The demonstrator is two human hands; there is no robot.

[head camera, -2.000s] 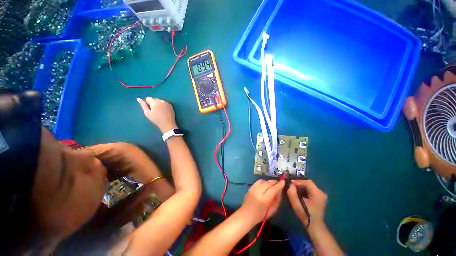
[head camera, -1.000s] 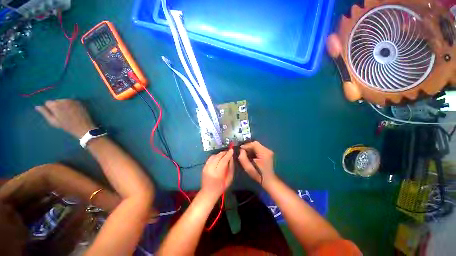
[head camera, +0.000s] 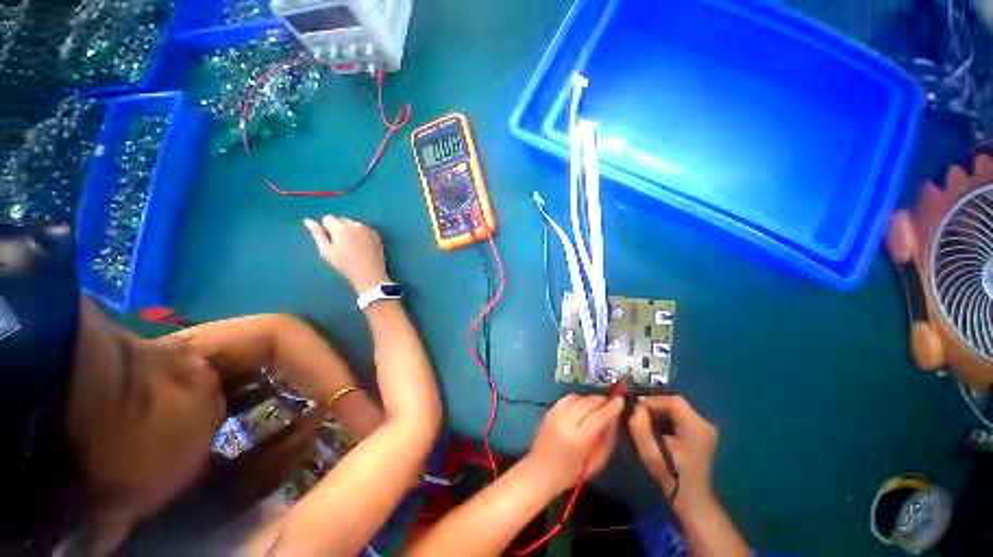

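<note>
A tan-green circuit board (head camera: 637, 326) lies flat on the green bench, with white lead wires (head camera: 593, 229) running up from it over the blue tray's edge. My left hand (head camera: 577, 433) is shut on the red probe, its tip at the board's lower edge. My right hand (head camera: 677, 433) holds the black probe beside it, almost touching the left hand; the exact contact points are hidden by the fingers. The orange-rimmed multimeter (head camera: 453, 183) lies up and left of the board with its display lit. Red and black test leads (head camera: 492, 381) run down from it.
A large blue tray (head camera: 719, 131) is behind the board. A white power supply (head camera: 354, 27) with a red lead is at the back. Blue bins (head camera: 131, 196) of small parts are at the left. Another person's forearm (head camera: 397, 370) rests on the bench. An orange fan (head camera: 958, 272) and a roll (head camera: 912, 514) are at the right.
The view swung right, then back left. My hands stay at the board's lower edge. The meter's reading looks different from two seconds ago.
</note>
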